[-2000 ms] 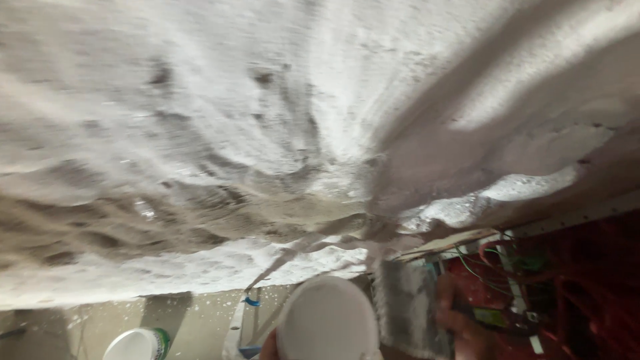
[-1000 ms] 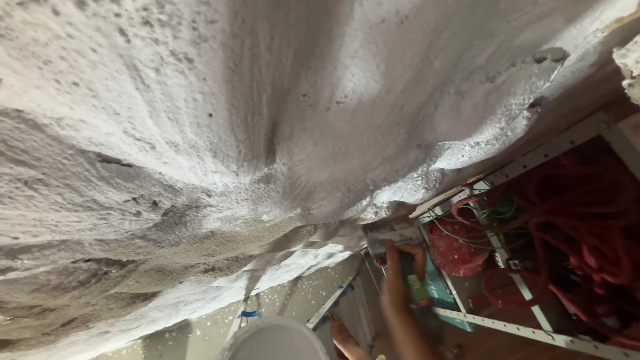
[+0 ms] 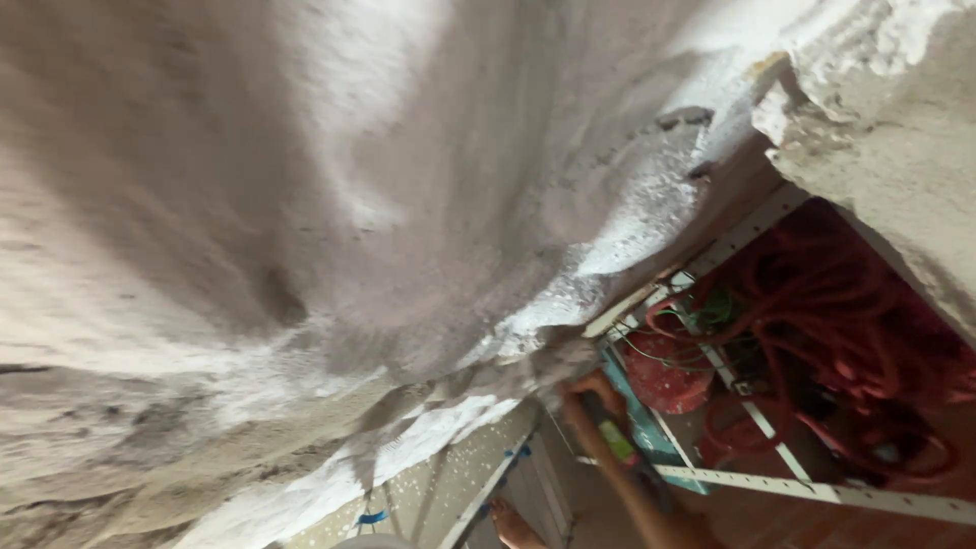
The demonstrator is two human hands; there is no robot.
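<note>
My right hand (image 3: 598,393) reaches up from the lower right, blurred, its fingers closed around a plastering trowel. The trowel's blade (image 3: 568,357) is a grey blur against the lower edge of the rough plaster wall (image 3: 427,282). The wall surface is uneven, with smooth grey-brown patches and bright white ridges. At the bottom edge shows only the rim of a white round container (image 3: 374,541). My left hand is out of view.
A white perforated metal frame (image 3: 762,427), coiled red hose (image 3: 831,305) and red round container (image 3: 667,374) lie at lower right. Broken masonry (image 3: 900,152) juts in at upper right. A bare foot (image 3: 515,524) appears below, near blue tape (image 3: 372,518).
The white container has sunk almost wholly out of the frame. Fingers beside it two seconds ago are no longer seen. The view has shifted, bringing in more of the broken masonry and red hose.
</note>
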